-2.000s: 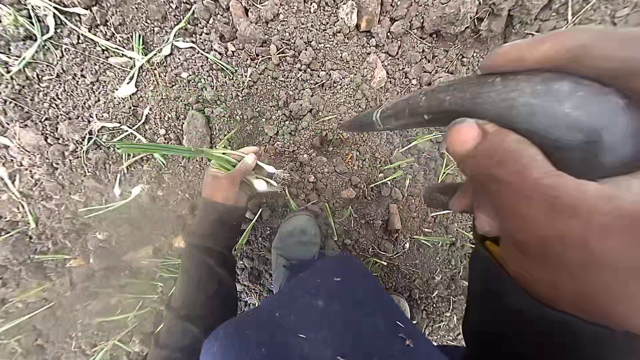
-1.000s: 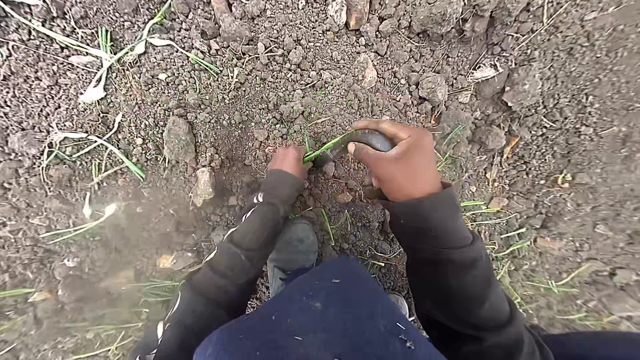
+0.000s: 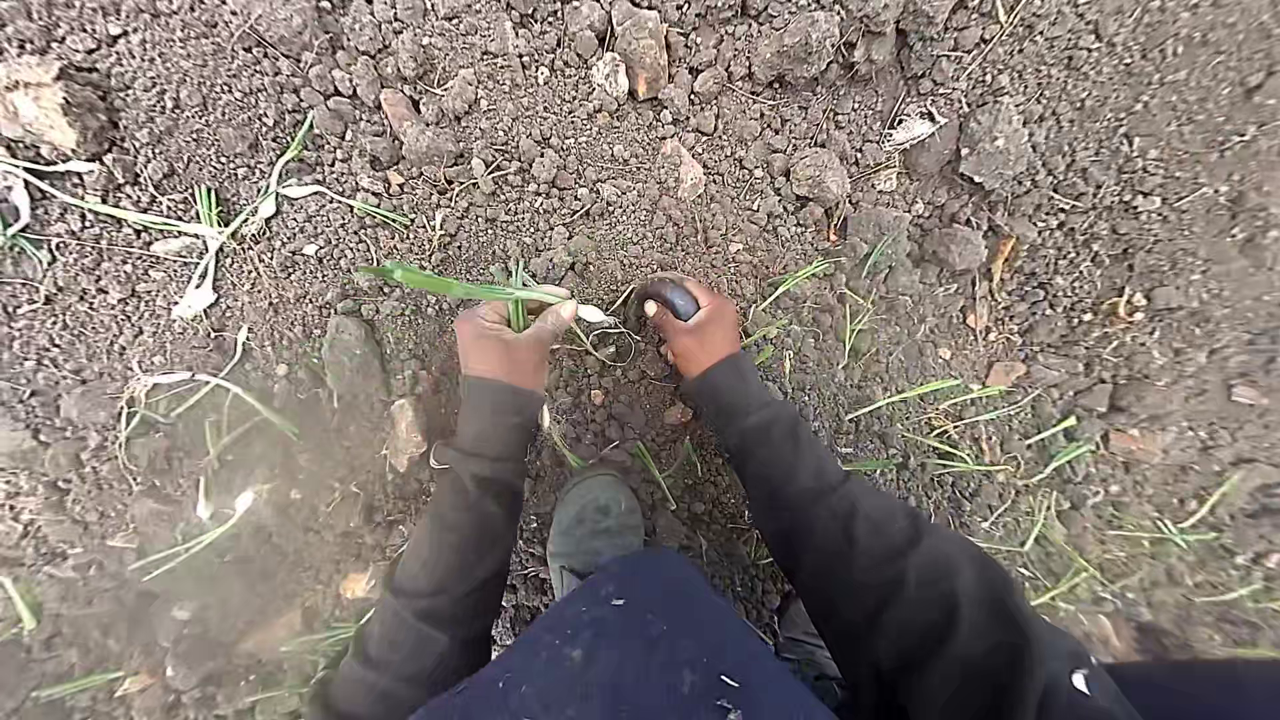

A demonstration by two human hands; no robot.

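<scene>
My left hand [image 3: 508, 340] pinches green onion seedlings [image 3: 450, 285], whose leaves point left and whose white bulb and roots point right. Close by on the right, my right hand [image 3: 695, 325] is closed around a dark, smooth, curved horn-like tool [image 3: 672, 298]. Only the rounded end of the tool shows clearly; its tip is hidden at the soil. Roots hang over the loose soil between the two hands.
Loose onion seedlings [image 3: 235, 225] lie on the cloddy soil at the left. Green shoots [image 3: 950, 400] stand or lie in the soil at the right. Stones, such as a grey one [image 3: 353, 358], lie about. My shoe [image 3: 595, 525] is just below the hands.
The right hand has come down from close to the camera to the soil with the tool. Since one second ago, my left hand has moved left, away from the right hand, with seedlings in it.
</scene>
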